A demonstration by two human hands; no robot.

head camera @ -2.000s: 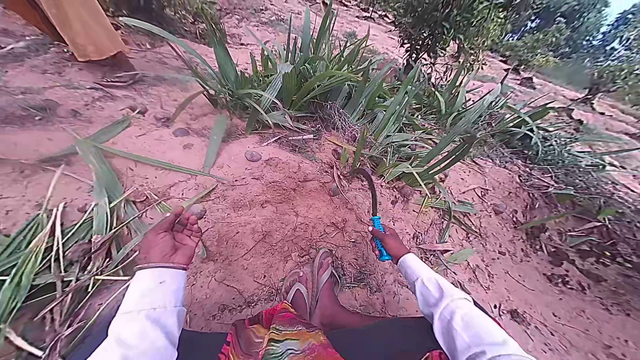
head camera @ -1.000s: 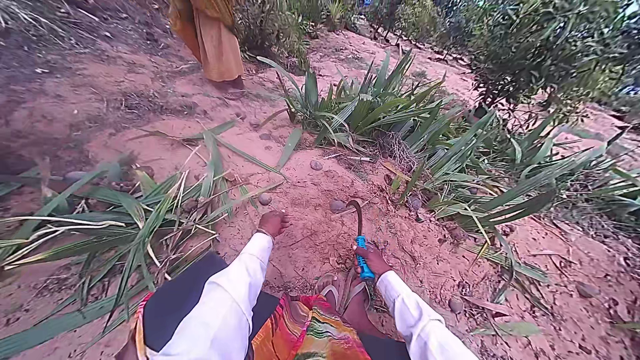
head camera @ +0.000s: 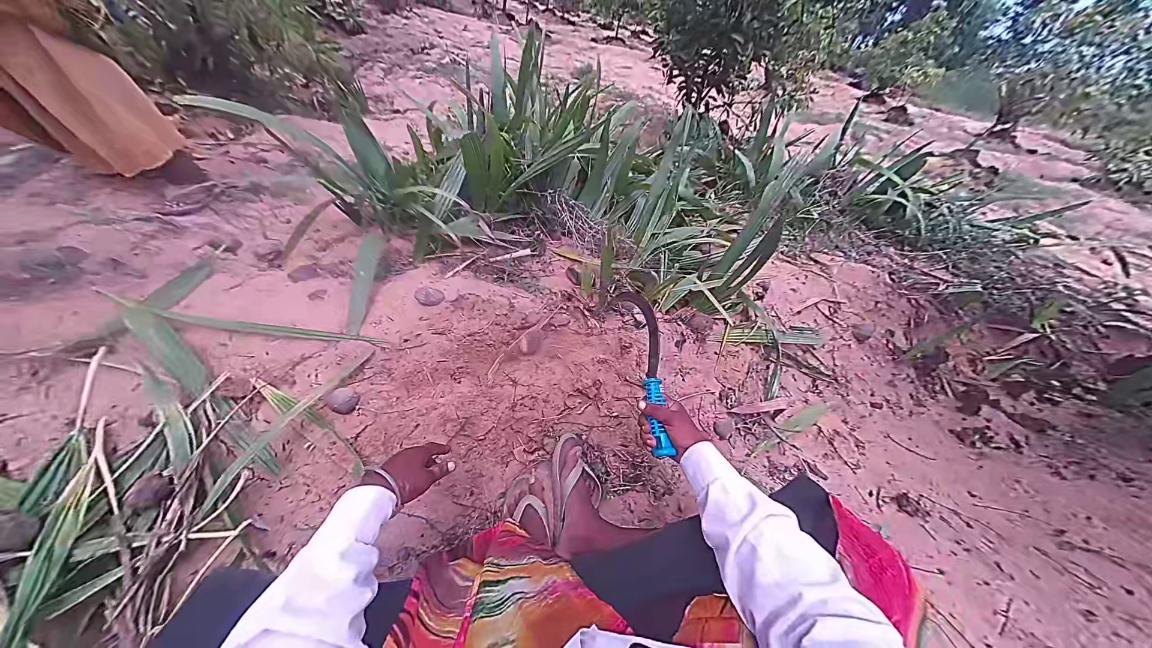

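My right hand [head camera: 673,428] grips the blue handle of a sickle [head camera: 650,333], whose dark curved blade points up and bends left, its tip close to the base of the green long-leaved plants [head camera: 540,153]. Low over the reddish soil, left of my sandaled feet [head camera: 562,495], is my left hand [head camera: 416,470]; it holds nothing, its fingers loosely bent and apart. Cut leaves and stalks [head camera: 135,504] lie in a heap to the left of that hand.
Small stones [head camera: 342,400] dot the ground ahead. At the upper left stands another person in an orange-brown garment [head camera: 90,99]. Dry brush [head camera: 999,306] covers the slope on the right, and a leafy bush [head camera: 720,45] grows behind the plants.
The view has swung about. Since one second ago my left hand has come back from farther forward toward my feet. The sickle has stayed in my right hand.
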